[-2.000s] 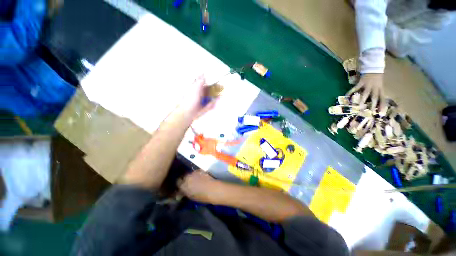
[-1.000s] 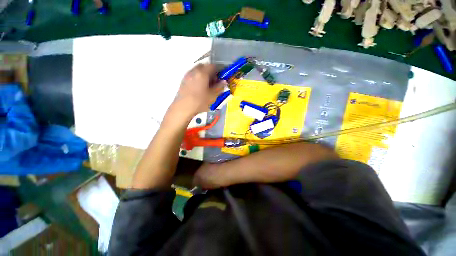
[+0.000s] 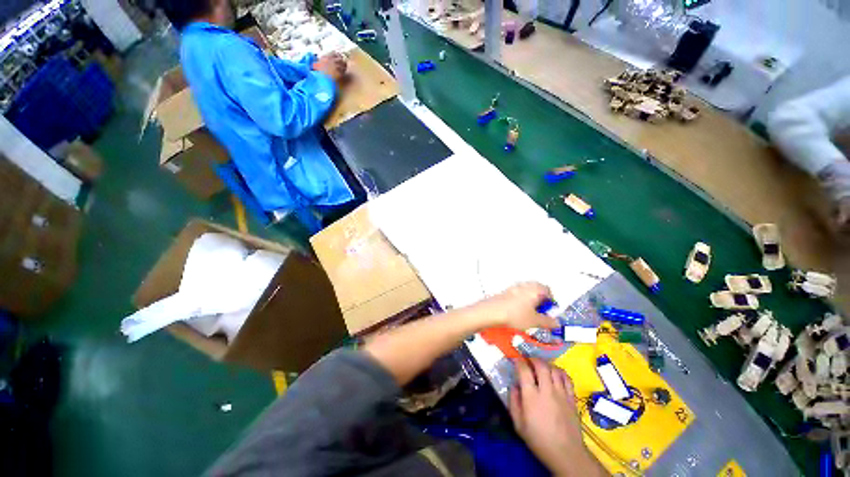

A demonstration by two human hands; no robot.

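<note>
My left hand (image 3: 518, 306) reaches over the white sheet near the grey-and-yellow mat, with its fingertips closed on a blue battery cell (image 3: 546, 306), mostly hidden. My right hand (image 3: 545, 401) lies palm down at the mat's left edge, fingertips at an orange-handled tool (image 3: 504, 339); its metal end is not visible, and whether the fingers grip it is unclear. A blue cell with a white pad (image 3: 580, 333) lies just right of my left hand. Another blue cell (image 3: 623, 317) lies behind it. Two wired cells with white pads (image 3: 612, 377) lie on the yellow panel.
A green conveyor belt (image 3: 596, 210) runs behind the mat, carrying wired cells with brown pads (image 3: 644, 272) and heaped beige parts (image 3: 766, 349). A flattened carton (image 3: 365, 270) lies left of the white sheet. A waste carton (image 3: 303, 321) stands on the floor. A person in blue works at far left; another's arm shows at right.
The view has swung left and up, showing the floor and the person in blue. My right hand has come out from the bench edge onto the mat beside the orange tool. My left hand stays near the cells.
</note>
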